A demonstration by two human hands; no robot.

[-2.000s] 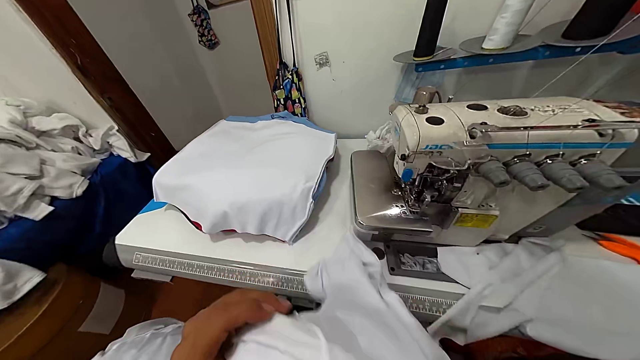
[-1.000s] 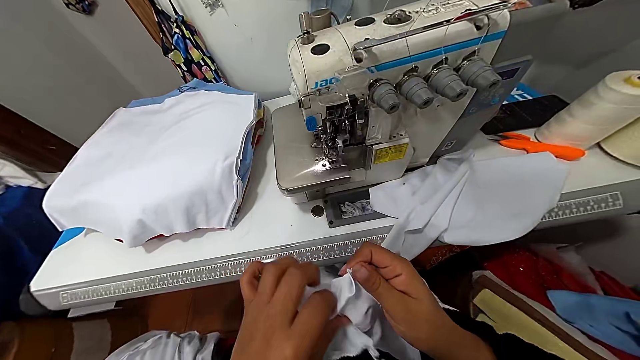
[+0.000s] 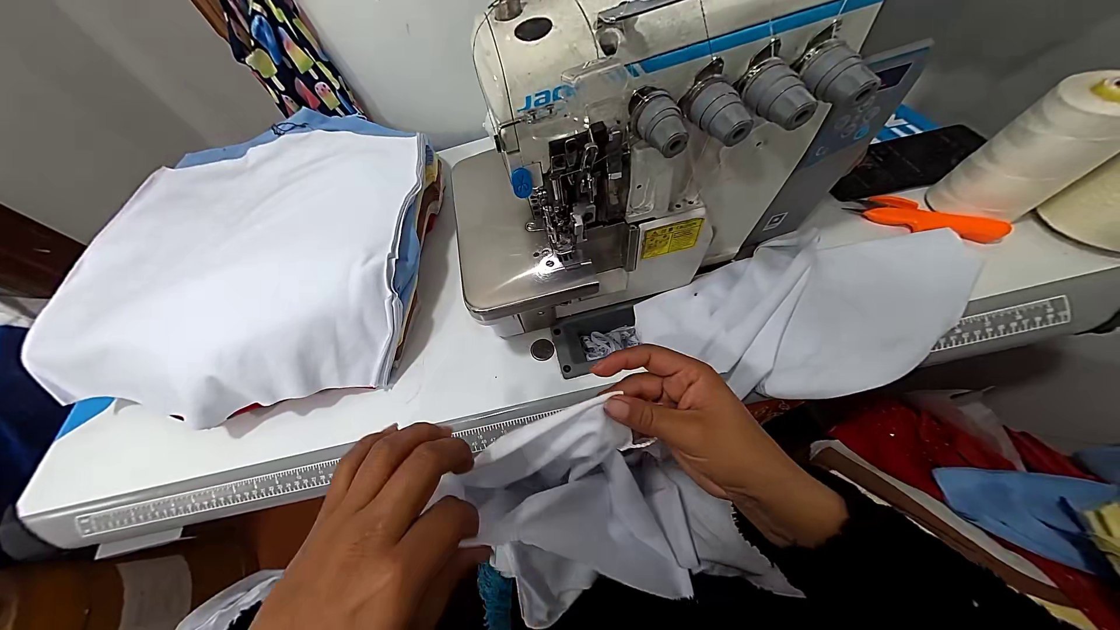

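A piece of white fabric hangs between my hands at the front edge of the table, over my lap. My right hand pinches its upper edge between thumb and finger. My left hand grips the left part of the same cloth; its fingertips are partly hidden. Just behind the hands stands a Jack overlock sewing machine with a steel plate. Another white fabric piece lies right of the machine's front and drapes over the table edge.
A stack of cut fabric, white on top, lies at the left of the table. Orange thread snips and thread cones are at the right. A ruler strip runs along the front edge. Coloured fabrics lie below right.
The right hand, unseen two seconds ago, came into view and holds the cloth's edge. Since one second ago the hands have moved apart, with the cloth spread between them. The view has swung right.
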